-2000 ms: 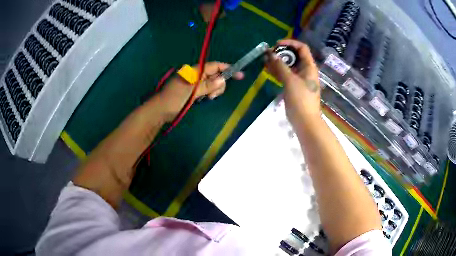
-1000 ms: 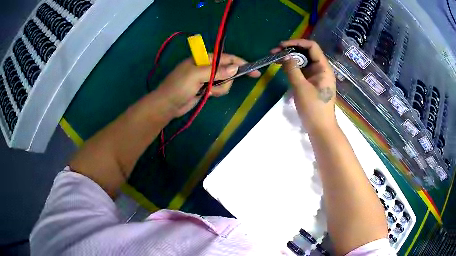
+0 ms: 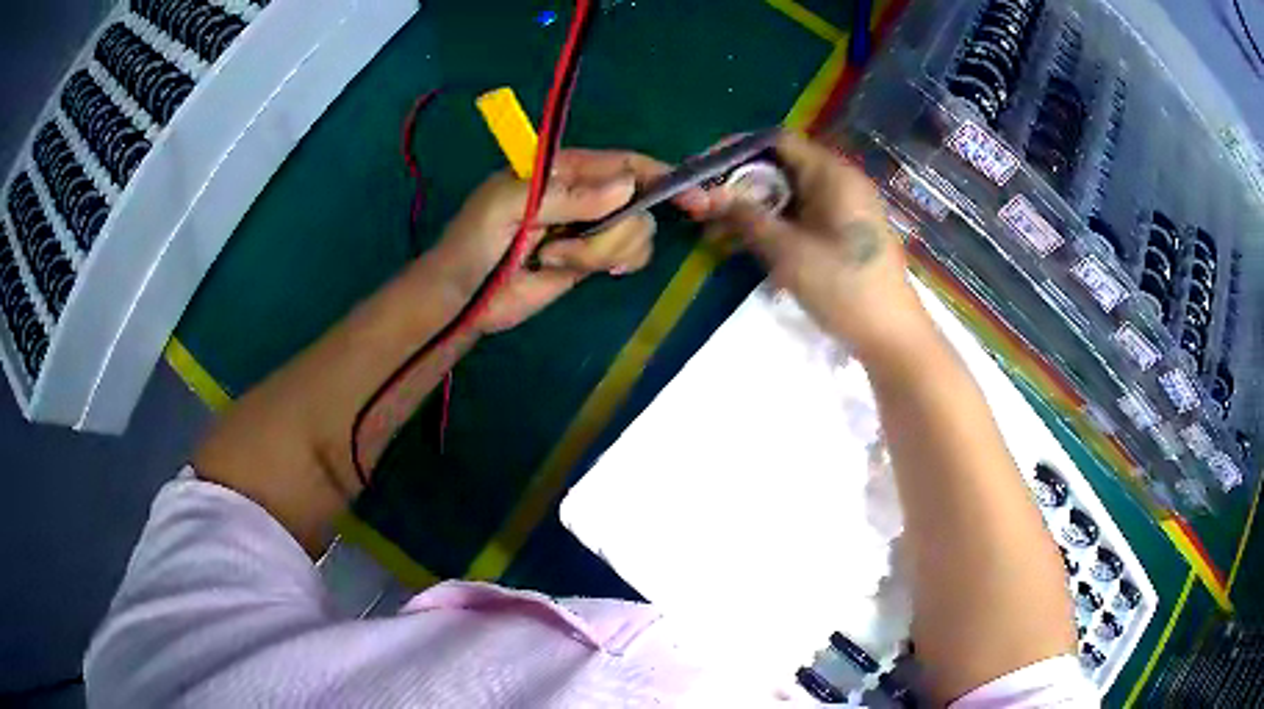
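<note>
My right hand holds a round black part with silver-white rings on its face. My left hand grips a thin grey metal tool, like tweezers or a pick, whose far end lies against the part's edge. A flat yellow probe sticks up from behind my left hand. Red and black leads cross over that hand and loop along the forearm. The white tray lies below my right forearm, with black parts standing at its right and near sides. The fingertips are slightly blurred.
A filled white tray with dense rows of black parts stands at the left. Clear plastic boxes with white labels and black parts stand at the right. The green mat has yellow tape lines.
Compared with a second ago, my right hand has moved left with the part, closer to my left hand. The yellow probe has shifted left and tilts more. The leads now loop over my left forearm.
</note>
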